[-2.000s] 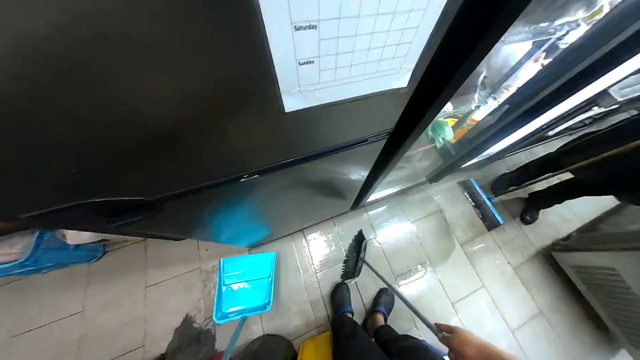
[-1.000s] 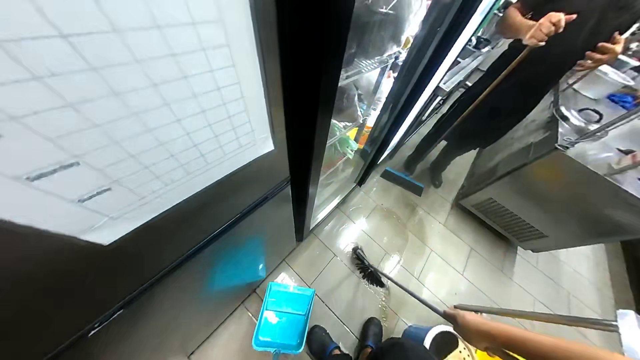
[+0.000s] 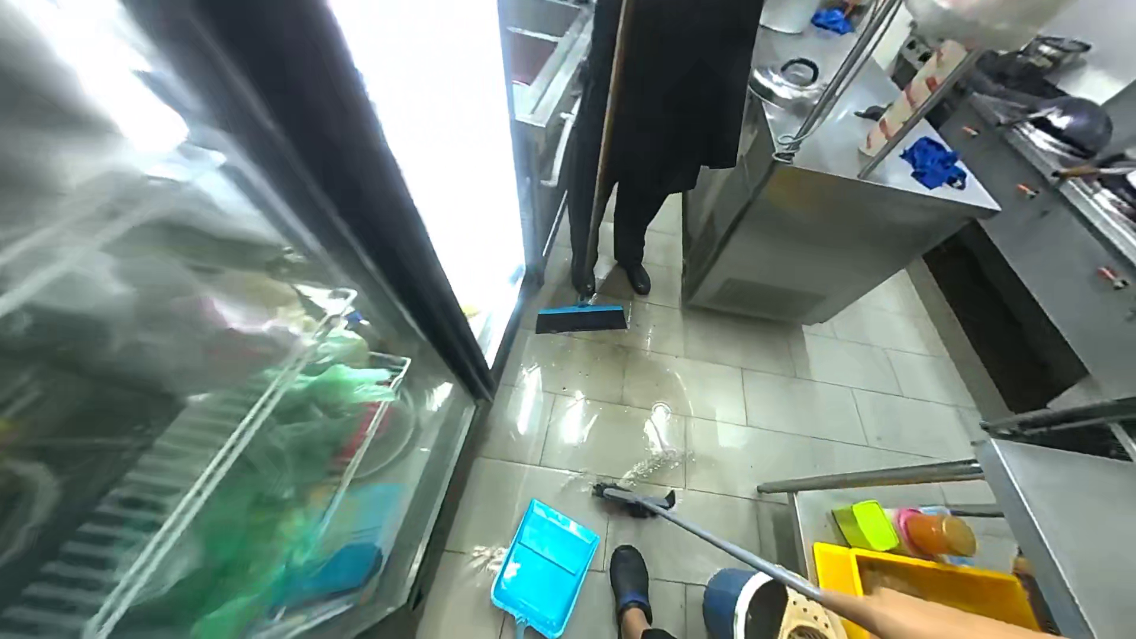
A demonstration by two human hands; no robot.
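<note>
My right hand (image 3: 874, 611) is closed on the grey handle of a floor brush, low on the right. The brush head (image 3: 635, 500) rests on wet tiles (image 3: 657, 444) beside a small patch of suds. Left of it a bright blue dustpan (image 3: 546, 568) lies near the floor, its handle running off the bottom edge. My left hand is out of view. One of my dark shoes (image 3: 629, 577) stands between dustpan and brush handle.
A person in black (image 3: 666, 98) stands ahead with a blue floor squeegee (image 3: 581, 319). A glass-door fridge (image 3: 426, 497) borders the left. Steel counter (image 3: 790, 240) stands ahead right. Blue-and-white bucket (image 3: 741, 603), yellow tray (image 3: 941, 577) and steel shelf lie at lower right.
The view has swung right, from the dark door with the paper chart to the glass-door fridge. My right hand stays on the brush handle.
</note>
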